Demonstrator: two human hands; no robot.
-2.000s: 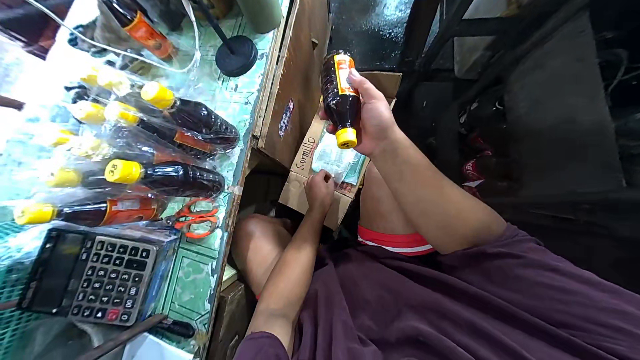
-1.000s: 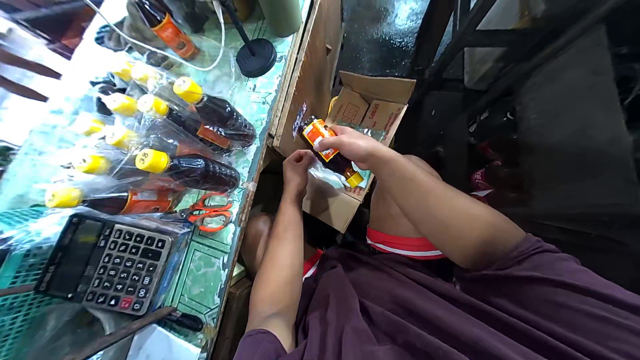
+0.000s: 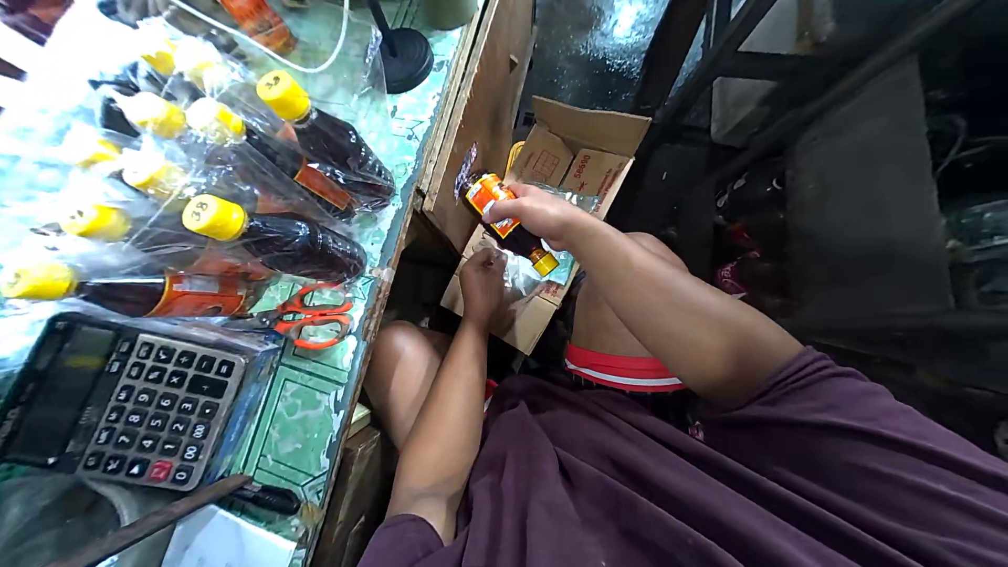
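My right hand [image 3: 539, 214] grips a dark bottle [image 3: 520, 240] with an orange label, tilted so that its yellow cap points down and to the right. The bottle is over an open cardboard box [image 3: 591, 126] by my knees. Just left of the bottle's neck, my left hand [image 3: 483, 276] has its fingers closed at the edge of a clear plastic bag [image 3: 524, 276]. The bag lies at the near part of the box, and more clear plastic shows behind the bottle. Part of the box's inside is hidden by my hands and the bottle.
On the green-patterned table at left lie several yellow-capped dark bottles [image 3: 303, 244] in clear plastic, orange-handled scissors [image 3: 315, 316], a calculator [image 3: 157, 409] and a wooden stick [image 3: 157, 516]. A black round base [image 3: 405, 61] stands near the table's wooden edge. Dark metal bars [image 3: 756, 67] cross the upper right.
The bottle in my right hand was upright-looking above the box two seconds ago; it has come down over the box and turned, cap toward lower right. My left hand has moved up beside it.
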